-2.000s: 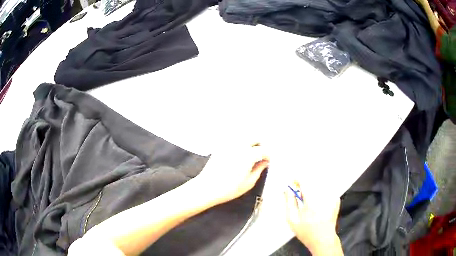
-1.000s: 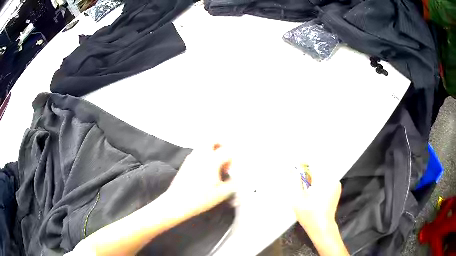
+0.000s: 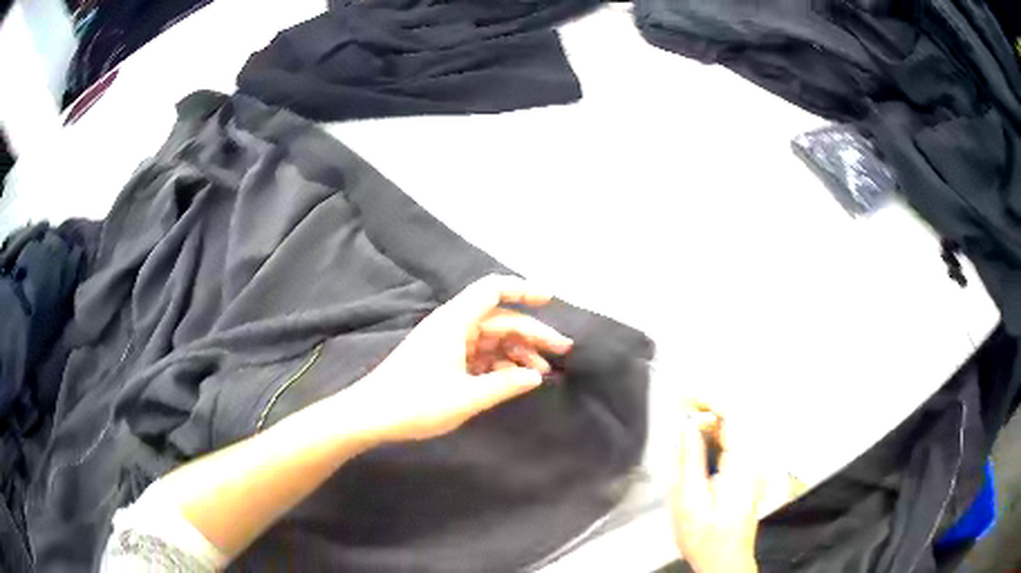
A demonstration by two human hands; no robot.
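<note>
A large charcoal-grey garment [image 3: 302, 257] lies spread over the left and front of the table, with a yellow-green seam line and a pale zipper edge near the bottom. My left hand [image 3: 493, 353] is over its front part, palm turned to the right, fingers loosely curled and thumb apart, with nothing seen in it. My right hand [image 3: 722, 492] is at the garment's right, just off its edge, closed around the thread snips [image 3: 713, 452], which show only as a small dark-blue blurred part between the fingers.
Black garments lie at the far side [image 3: 425, 56] and far right [image 3: 929, 78]. A small clear plastic bag [image 3: 845, 168] and small black pieces [image 3: 954, 262] lie at the right. More dark cloth [image 3: 873, 492] hangs past the table's right edge, near a blue object [image 3: 972, 509].
The view has swung, so the table things sit further right. The garment's front corner now lies flatter and further out past my left hand, whose fingers have loosened. My right hand remains right of the garment.
</note>
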